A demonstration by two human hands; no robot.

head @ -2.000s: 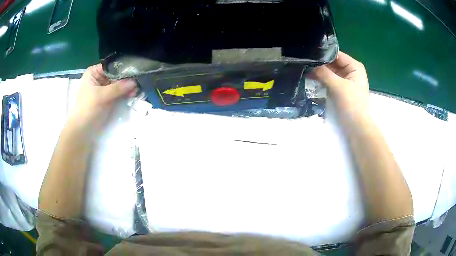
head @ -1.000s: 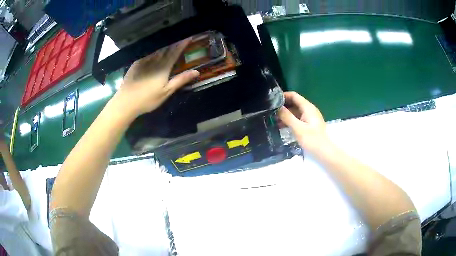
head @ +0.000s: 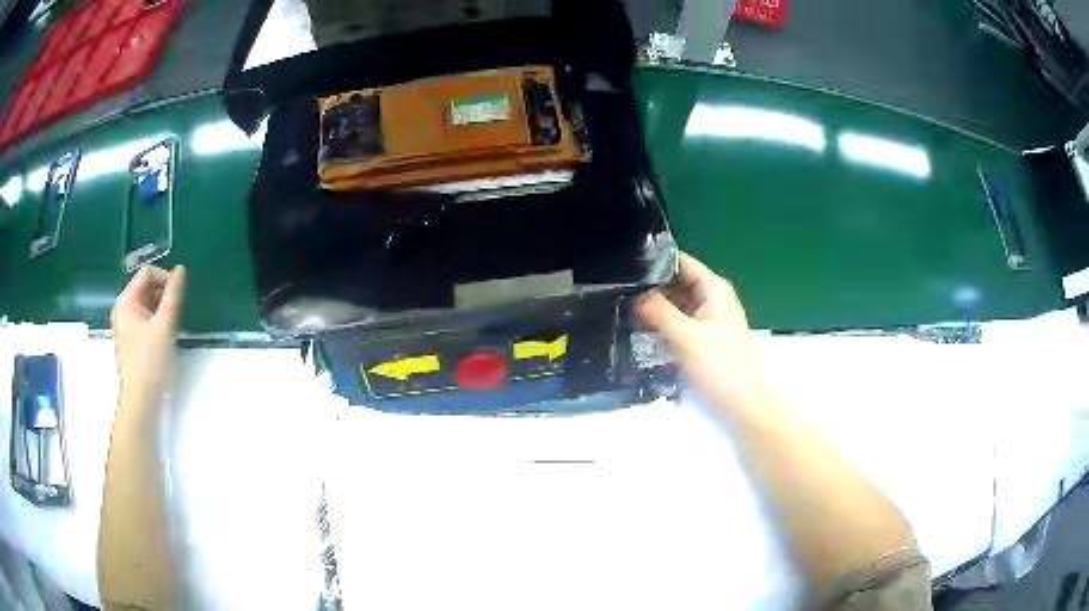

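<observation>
The black press machine (head: pixel 454 251) stands in front of me, with yellow arrows and a red button (head: pixel 483 370) on its front. Its orange-brown nest (head: pixel 442 125), with a pale green label, holds no phone frame. My left hand (head: pixel 148 313) is left of the machine, just below the lower end of a phone frame (head: pixel 133 221) on the belt. Its fingers look apart; contact with the frame cannot be told. My right hand (head: pixel 705 322) is at the machine's right side, thumb and fingers apart around the corner. Its fingertips are partly hidden, and it shows no held part.
The green conveyor belt (head: pixel 776 215) runs behind the machine. More frames lie on it at far left (head: pixel 55 203) and far right (head: pixel 1004 217). Another frame (head: pixel 41 427) lies on the white bench (head: pixel 502 525). A red divided tray (head: pixel 90 60) is at upper left.
The view has shifted. My left hand has left the nest area and moved left to the belt. The frame seen over the nest is gone from there. My right hand remains at the machine's side.
</observation>
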